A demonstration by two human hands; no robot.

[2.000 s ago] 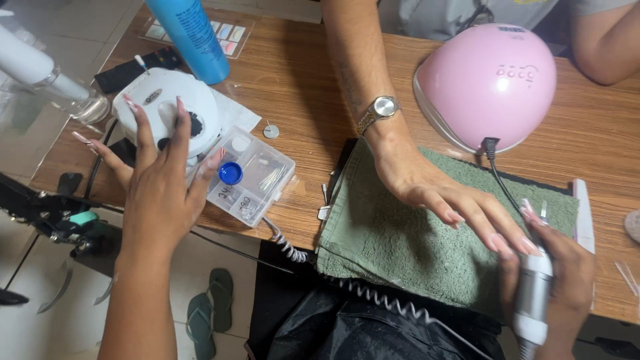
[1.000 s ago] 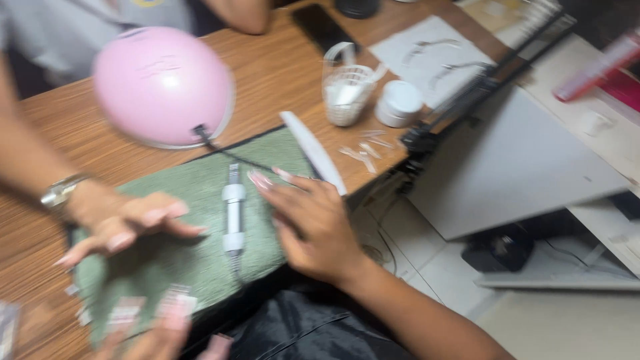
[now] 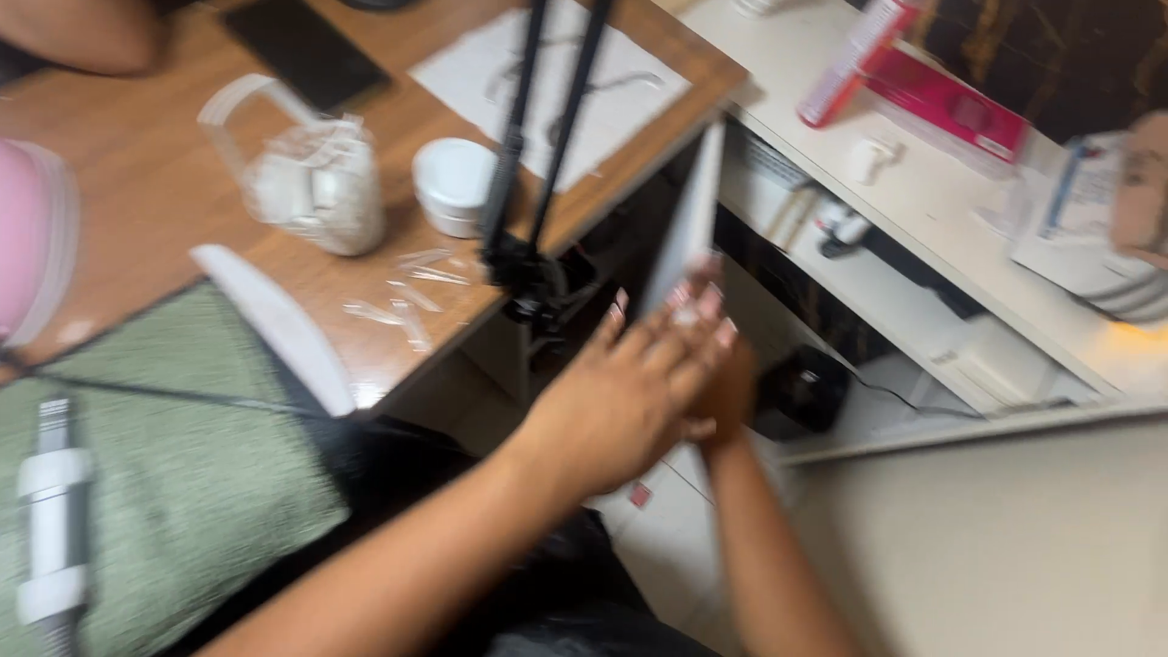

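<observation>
Both of my hands meet in front of the open cabinet door, to the right of the table. My left hand lies over my right hand, which it partly hides; long pale nails show at the fingertips. I see no object in either, though blur hides the palms. An electric nail drill handpiece rests on the green towel at the lower left. A white nail file lies along the towel's edge, and several clear nail tips are scattered beside it.
A white basket, a white jar and a phone stand or lie on the table. A black clamped arm rises at its edge. White shelves hold a pink box. Another person's arm is at the upper left.
The view has swung right. My right hand held the drill handpiece two seconds ago; it now lies on the towel. My two hands, apart before, have come together off the table.
</observation>
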